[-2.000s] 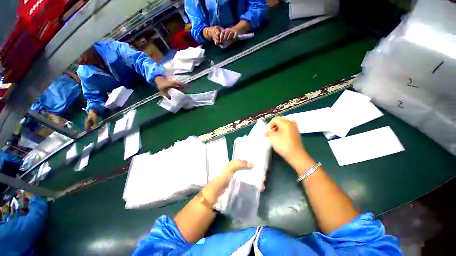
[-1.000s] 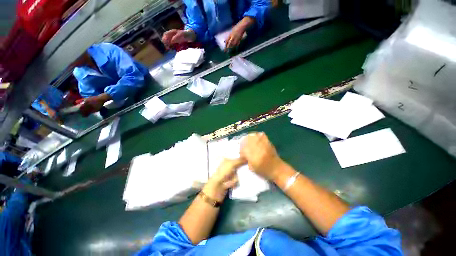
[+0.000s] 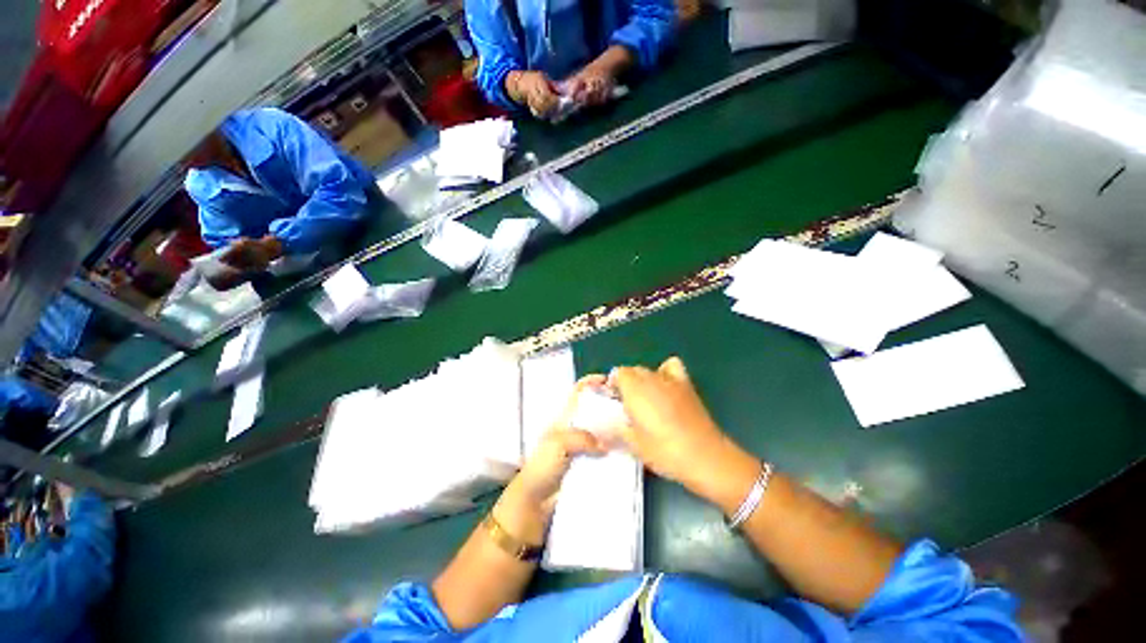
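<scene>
My left hand [image 3: 554, 460] and my right hand [image 3: 659, 421] meet over a white rectangular piece with a clear rim [image 3: 597, 513]. Both hands grip its upper end, and its lower end points toward me. The fingers hide the upper end. A stack of whitish sleeves [image 3: 421, 440] lies to the left of my left hand, with a single white piece [image 3: 545, 392] along its right edge. Loose white cards [image 3: 808, 295] lie fanned to the right of my right hand, and another white card [image 3: 930, 374] lies nearer me.
A large cloudy plastic bag pack [image 3: 1081, 176] with handwritten numbers stands at far right. Beyond the chipped metal strip [image 3: 628, 302], the green belt [image 3: 742, 151] carries spaced white and clear pieces [image 3: 503, 254]. People in blue smocks [image 3: 283, 176] work across it. Another blue sleeve [image 3: 63, 565] is at lower left.
The piece between my hands now extends toward me, flat and more visible. The pieces on the belt have moved left. A person across the belt has brought both hands together on a piece.
</scene>
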